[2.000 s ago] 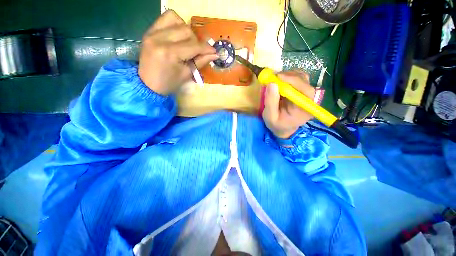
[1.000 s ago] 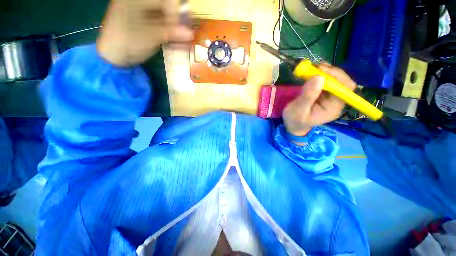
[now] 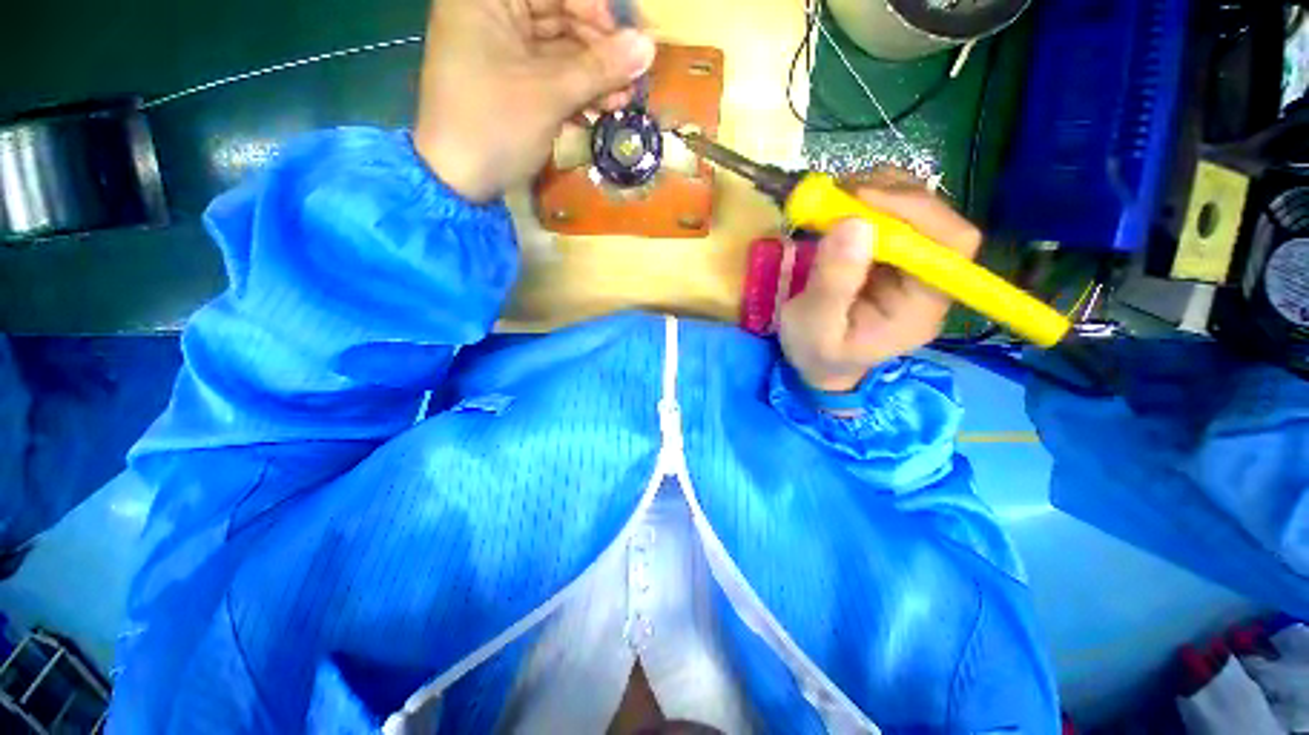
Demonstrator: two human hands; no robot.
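A round dark workpiece with a bright centre (image 3: 627, 147) sits in the orange-brown square fixture (image 3: 689, 204) on the pale yellow board (image 3: 553, 299). My left hand (image 3: 524, 72) is over the fixture's upper left, its thumb and finger pinched just above the disc around something thin and dark that I cannot make out clearly. My right hand (image 3: 883, 280) is shut on the yellow soldering iron (image 3: 933, 263). The iron's metal tip points left and is close to the disc's right edge.
A pink block (image 3: 762, 284) lies at the board's right edge. A solder spool (image 3: 86, 170) is at left, with a thin wire running right. A round pot (image 3: 897, 29) is beyond the board. A blue station (image 3: 1098, 129), a yellow block (image 3: 1209, 220) and a fan (image 3: 1282, 280) are at right.
My left hand moved away from the disc to the upper left, then came back over it. The iron swung away to the right, then its tip returned near the disc.
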